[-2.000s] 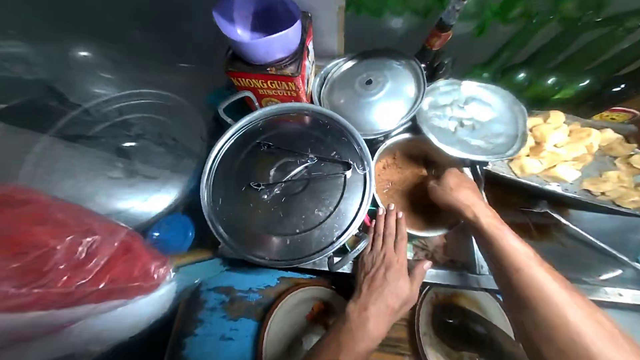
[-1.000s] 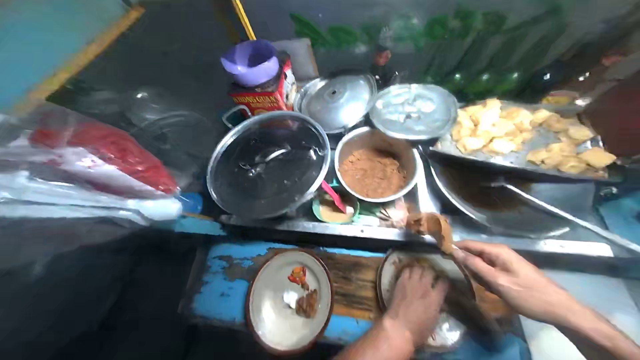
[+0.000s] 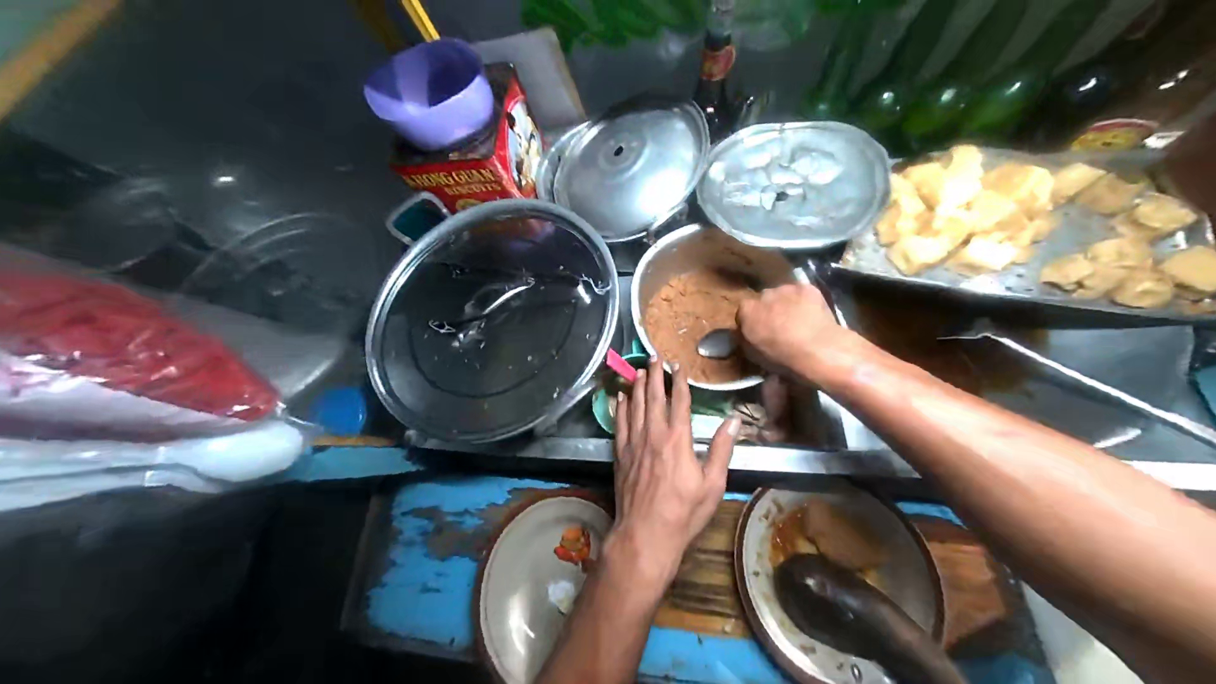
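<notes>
My right hand (image 3: 784, 323) grips a metal spoon (image 3: 718, 343), its bowl at the brown paste (image 3: 693, 309) inside a metal pot (image 3: 655, 255). My left hand (image 3: 660, 456) holds nothing; its fingers are spread and their tips lie near the pot's lower rim, over part of a green cup (image 3: 604, 408) with a pink handle (image 3: 622, 366). Below my right arm, a plate (image 3: 755, 579) holds brown sauce and a dark pestle (image 3: 855, 608). Another plate (image 3: 513, 579), partly behind my left forearm, bears red pieces and a small white heap.
A large lidded pot (image 3: 494, 380) stands left of the paste pot, with metal lids (image 3: 632, 180) behind. A tray (image 3: 1026, 285) of yellow tofu-like pieces is at the right, above a pan with a long-handled utensil (image 3: 1092, 380). A purple bowl (image 3: 432, 95) tops a biscuit tin (image 3: 475, 171).
My right hand, holding a loaded spoon above the right plate one second ago, is now in the pot. My left hand has left that plate for the pot's edge. Brown paste now shows on the plate.
</notes>
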